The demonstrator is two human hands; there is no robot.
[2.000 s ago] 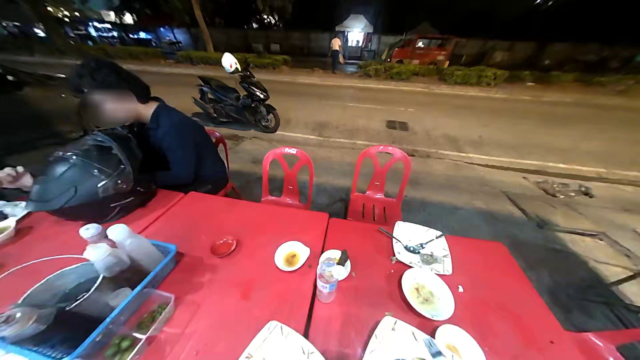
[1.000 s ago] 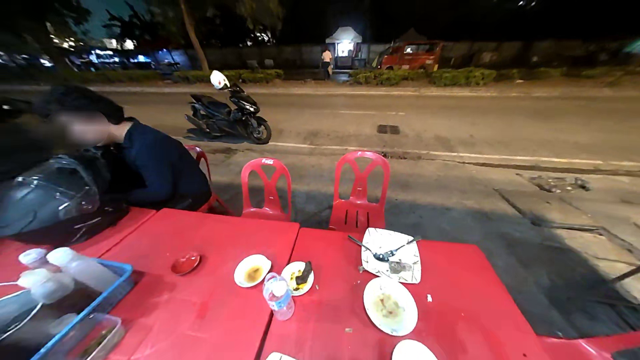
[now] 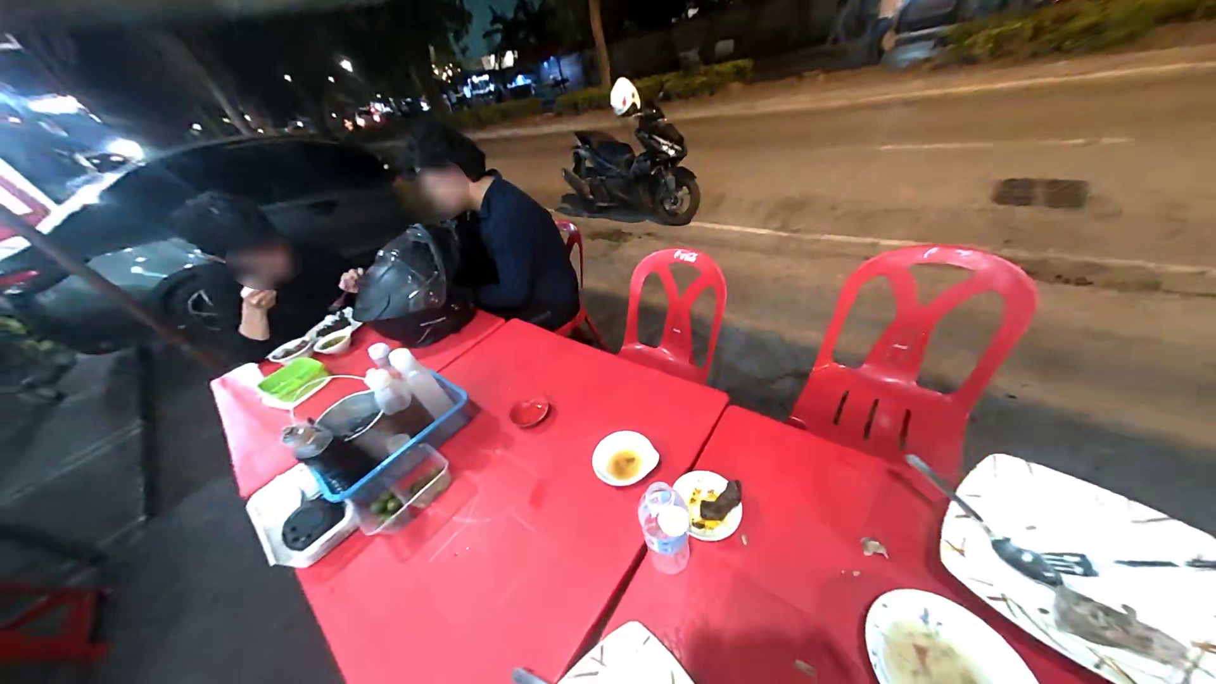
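Neither my left hand nor my right hand shows in the head view. A clear plastic bottle [image 3: 665, 532] stands on the red table [image 3: 475, 570] by the seam, beside a small plate [image 3: 714, 505] with dark and yellow food scraps. Behind it sits a small bowl [image 3: 625, 458] with brown liquid; a red saucer [image 3: 529, 411] lies farther left. At the right are an oval plate [image 3: 940, 646] with food remains and a squarish white plate [image 3: 997, 494] bearing a spoon [image 3: 1026, 560] and a fork. Part of another plate [image 3: 629, 655] shows at the bottom edge.
A blue basket [image 3: 456, 404] holds squeeze bottles [image 3: 388, 388] and a pail; a clear container [image 3: 404, 489] of green fruit adjoins it. Two people [image 3: 522, 247] sit at the far left end near a dark helmet [image 3: 408, 285]. Red plastic chairs [image 3: 917, 351] line the far side; a motorcycle [image 3: 632, 161] stands beyond.
The view has swung left and tilted, bringing a second seated person, a green dish and a parked car into sight. The bottle stands by the small plate as before.
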